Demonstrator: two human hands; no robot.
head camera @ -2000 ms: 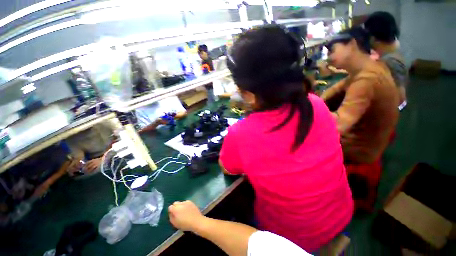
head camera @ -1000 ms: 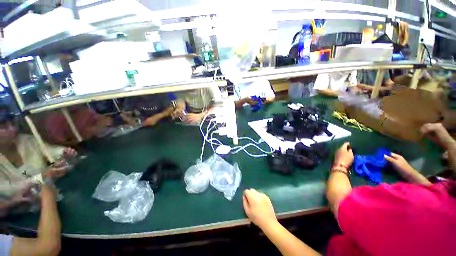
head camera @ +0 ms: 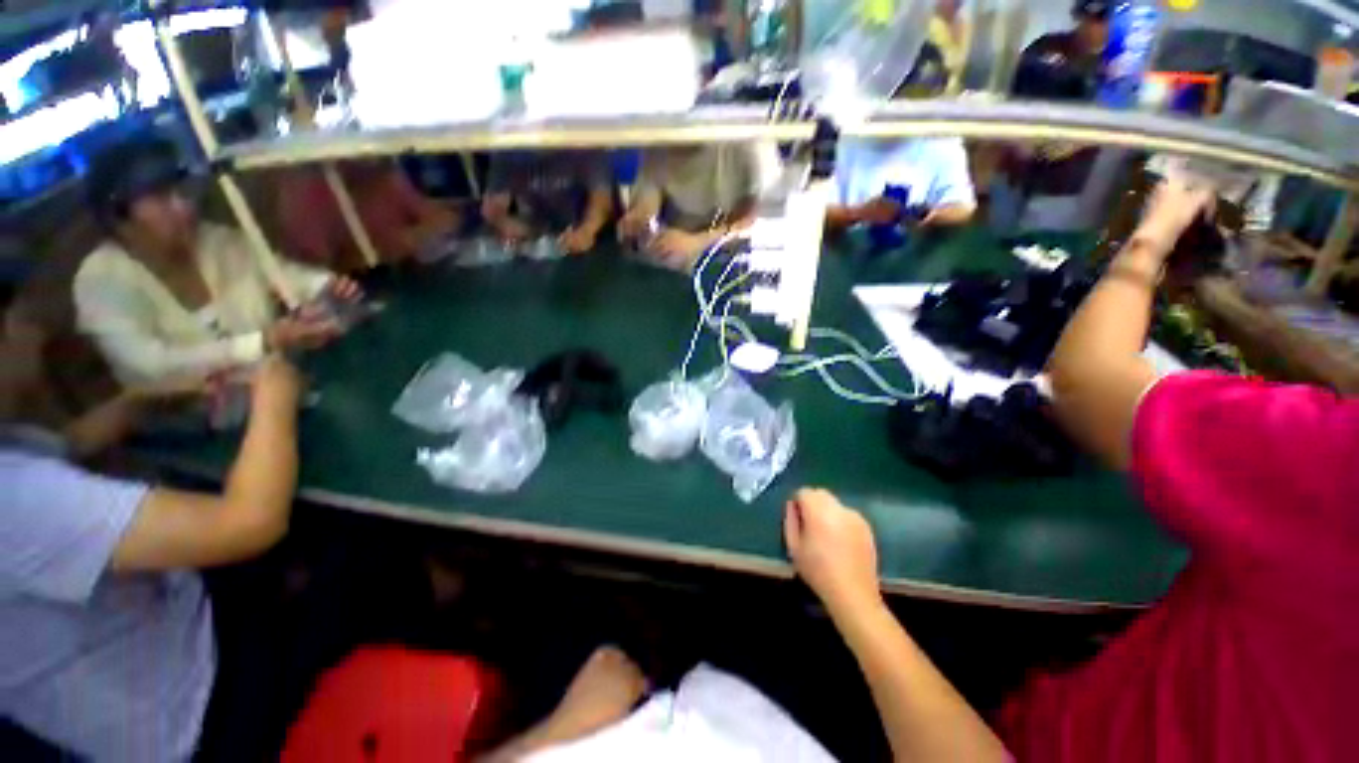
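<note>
My right hand (head camera: pixel 835 544) rests as a closed fist at the bench's near edge, with nothing visible in it. My left hand (head camera: pixel 604 684) is low at the bottom of the view, below the bench edge by my lap, dark and blurred; its fingers are unclear. Two bagged round clear parts lie just beyond and left of my right hand: one clear bag (head camera: pixel 668 419) and another clear bag (head camera: pixel 748 435), touching. More puffy clear bags (head camera: pixel 493 444) lie further left, beside a black strap piece (head camera: pixel 568 386). Neither hand touches a bag.
The green bench (head camera: pixel 626 517) carries a white power strip (head camera: pixel 771 271) with white cables. Black strapped parts (head camera: pixel 996 321) lie on a white board at right. A neighbour in pink reaches across at right; another sits at left. A red stool (head camera: pixel 391 707) stands below the bench.
The view has swung from the right towards the left and down. My left hand has come into view. My right hand stays closed at the edge. The pink-sleeved neighbour's arm is raised away from the blue cloth.
</note>
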